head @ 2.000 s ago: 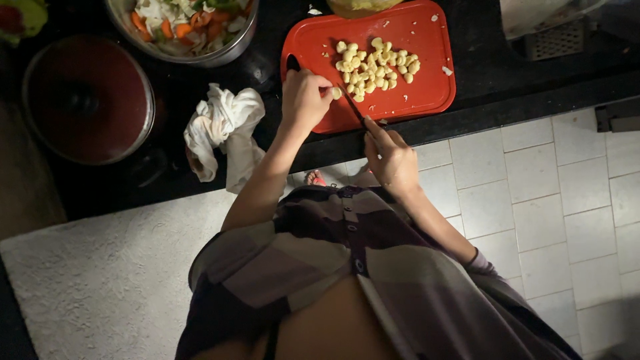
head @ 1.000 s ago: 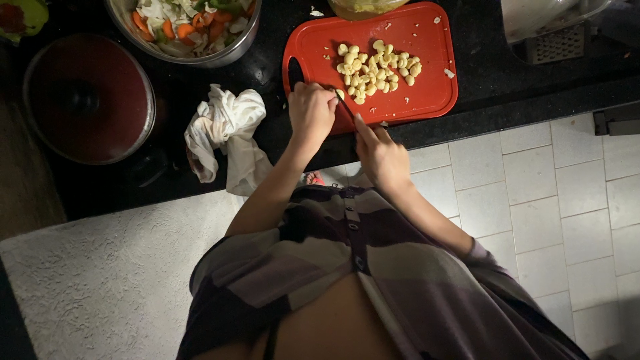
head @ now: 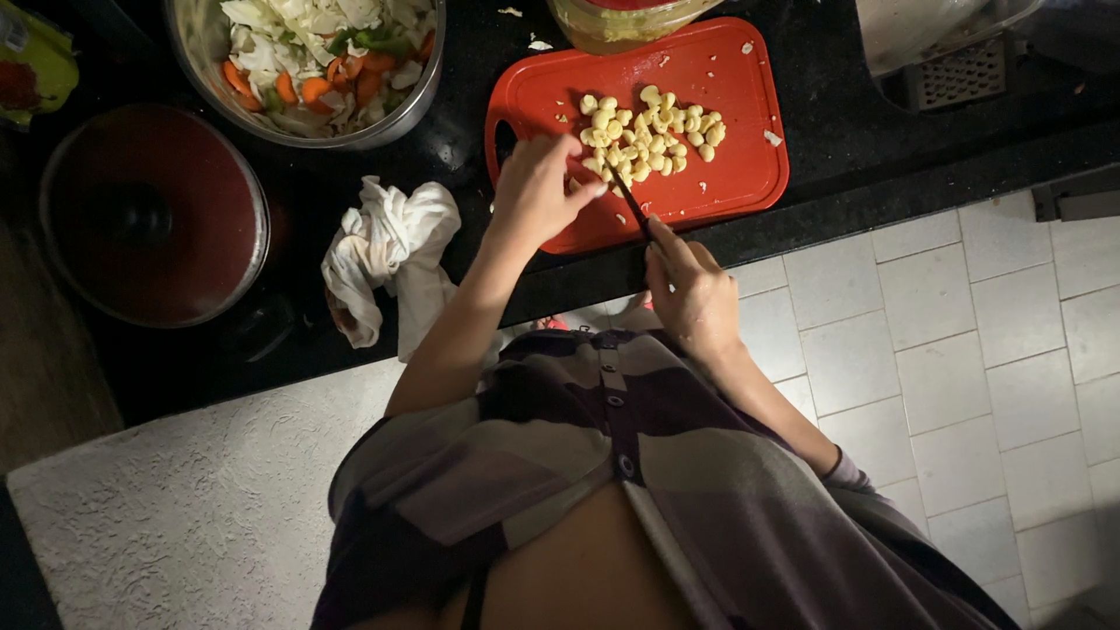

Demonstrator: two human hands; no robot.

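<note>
A red plastic cutting board (head: 744, 179) lies on the dark counter, with a pile of pale yellow pieces, maybe garlic cloves, (head: 652, 136) on it and small scraps around them. My right hand (head: 696, 297) grips a knife (head: 628, 197) by its handle at the board's near edge, the dark blade reaching the pile's lower left side. My left hand (head: 538, 188) is over the board's left part, beside the pile, thumb and fingers apart; a small pale piece seems to show between them, but whether it is held cannot be told.
A metal pot (head: 398, 122) of cut cabbage and carrot stands back left. Left of the board are a crumpled white cloth (head: 402, 227) and a round dark-red lid (head: 157, 254). Behind the board sits a container (head: 612, 31); a metal grater (head: 961, 77) is at the right.
My left hand's thumb and fingers have spread; a second ago they were closed together near the blade. The knife, low and near my left fingers before, now points up to the pile's edge.
</note>
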